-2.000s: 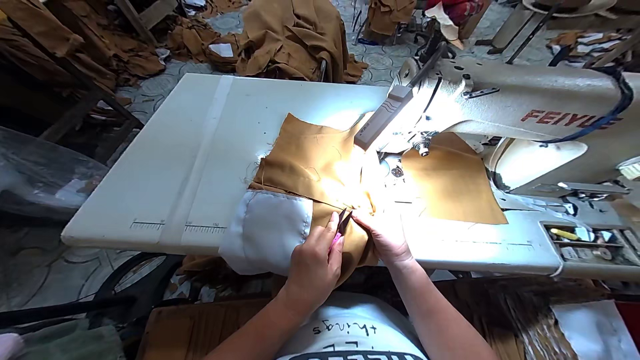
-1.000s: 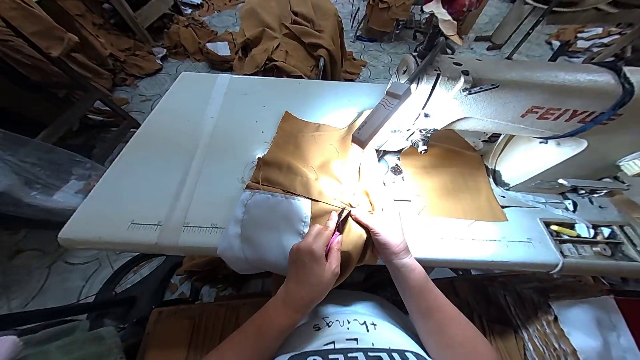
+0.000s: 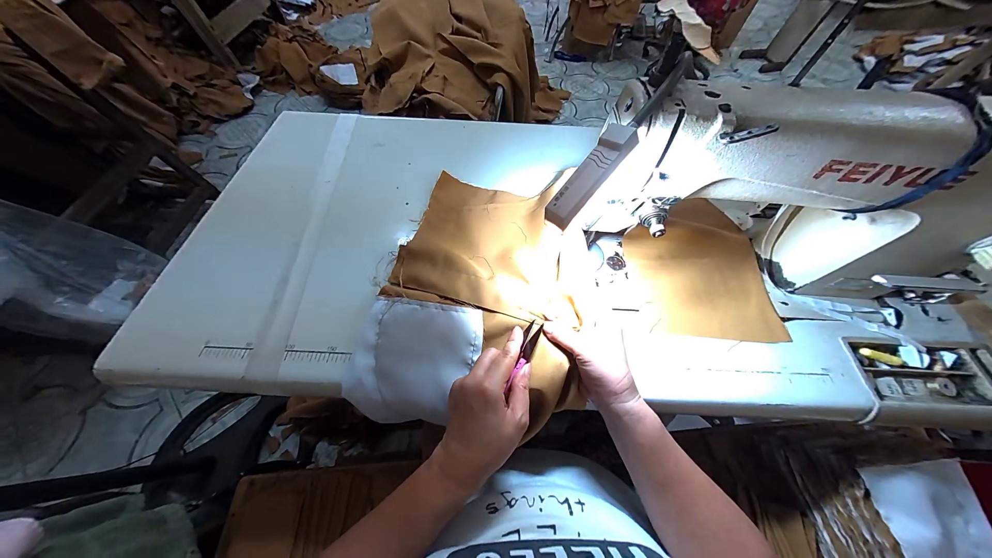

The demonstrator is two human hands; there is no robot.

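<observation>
Brown fabric [image 3: 473,232] with a white pocket-lining piece [image 3: 422,349] lies across the front edge of the sewing table [image 3: 232,232]. My left hand [image 3: 492,387] is closed on small thread snips [image 3: 521,363] with pink on the handle; their dark blades point up at a seam in the fabric. Close beside the blades, my right hand [image 3: 597,360] grips the fabric at that seam. Behind the hands, the Feiyue sewing machine [image 3: 775,147] has its lamp shining on the cloth. Glare hides part of the fabric. Another brown fabric panel [image 3: 697,279] lies under the machine arm.
A small parts tray [image 3: 914,372] with bobbins and a yellow item is set into the table at the right. Beyond the far edge is a heap of brown fabric [image 3: 457,54]. Clear plastic sheeting [image 3: 70,263] is at the left, and a wooden seat [image 3: 310,504] below.
</observation>
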